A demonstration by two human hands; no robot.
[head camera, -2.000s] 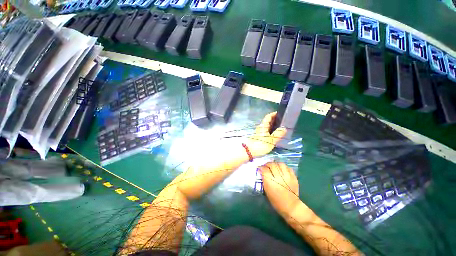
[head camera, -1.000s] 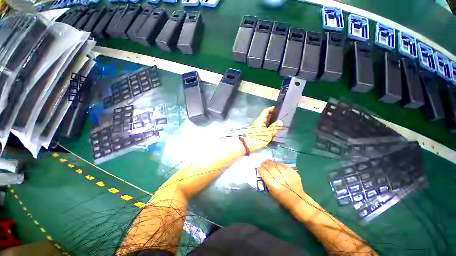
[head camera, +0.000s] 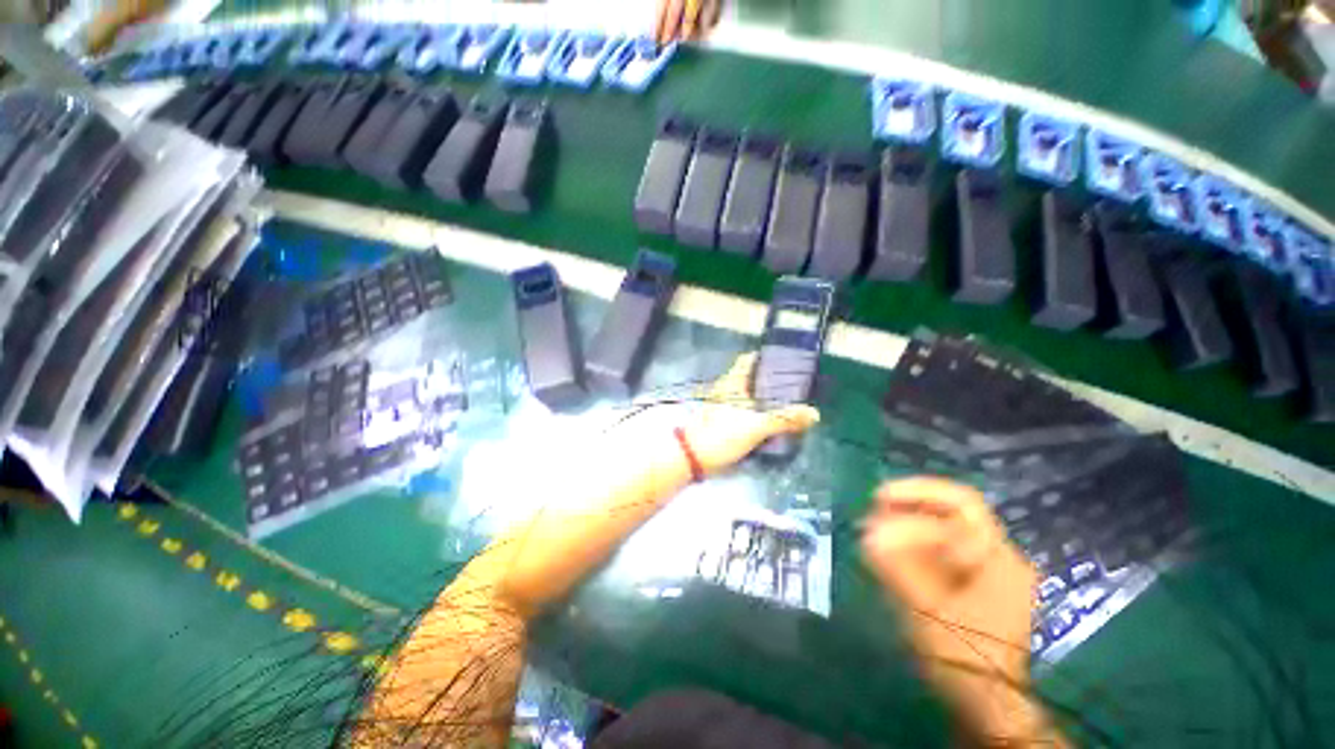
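Observation:
My left hand (head camera: 747,424) holds a dark grey housing (head camera: 792,359) upright-slanted, its window end pointing away from me, over the mat's pale edge strip. The window recess shows pale inside. My right hand (head camera: 952,563) is raised to the right of the sheet, blurred, with fingers curled; whether it holds a small pad cannot be seen. A die-cut sheet (head camera: 769,559) with a grid of small dark rectangles lies between my hands on glossy film.
Two housings (head camera: 545,334) stand left of my hand. Rows of housings (head camera: 791,212) and blue frames (head camera: 1048,148) stand behind. Spare sheets (head camera: 1010,403) lie right, other grids (head camera: 315,439) left, a bagged stack (head camera: 110,293) far left. Another person's hand (head camera: 688,18) shows at the top.
My right hand has left the die-cut sheet and moved right, uncovering its grid. The held housing has turned, so its window faces me. The view has shifted.

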